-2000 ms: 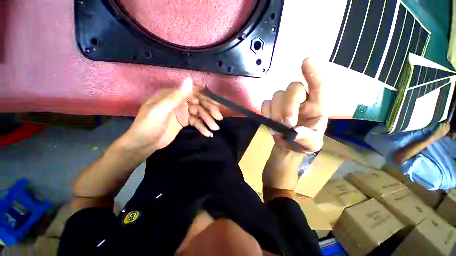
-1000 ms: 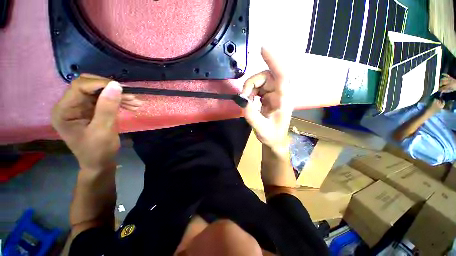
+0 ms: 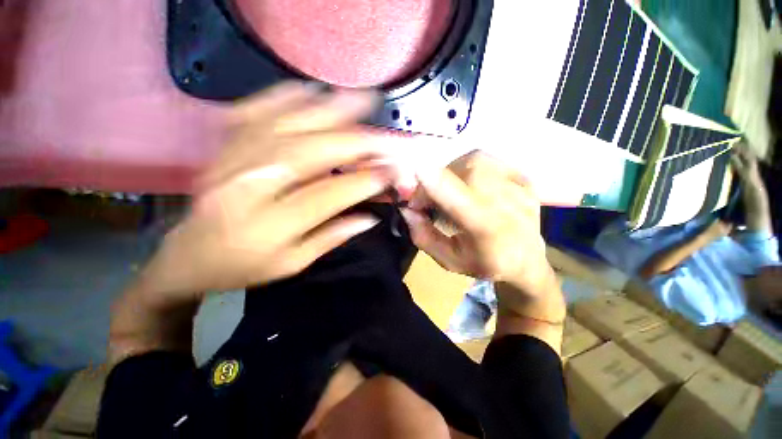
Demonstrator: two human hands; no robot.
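Observation:
The black plastic frame (image 3: 429, 107) lies flat on the pink foam sheet (image 3: 94, 111), its round opening cut by the top edge of the view. My left hand (image 3: 283, 193) is large and blurred in front of the frame's near edge, its fingers pointing right. My right hand (image 3: 489, 214) is bent, with thumb and fingertips pinched together against my left fingertips. A small dark bit of the foam strip (image 3: 400, 204) shows at the right fingertips; the rest is hidden or blurred against my black shirt. What the left fingers hold is not clear.
A sheet of black strips (image 3: 609, 77) lies right of the frame, with a folded stack of strip sheets (image 3: 686, 167) beyond it. Closed cartons (image 3: 617, 377) and an open carton (image 3: 442, 287) are below the bench. A person in light blue (image 3: 703, 274) is at the right. A blue stool (image 3: 21, 377) is lower left.
The strip was stretched between both hands; now the hands have come together and it is mostly hidden. My left hand has moved right. The frame sits farther right and higher in view.

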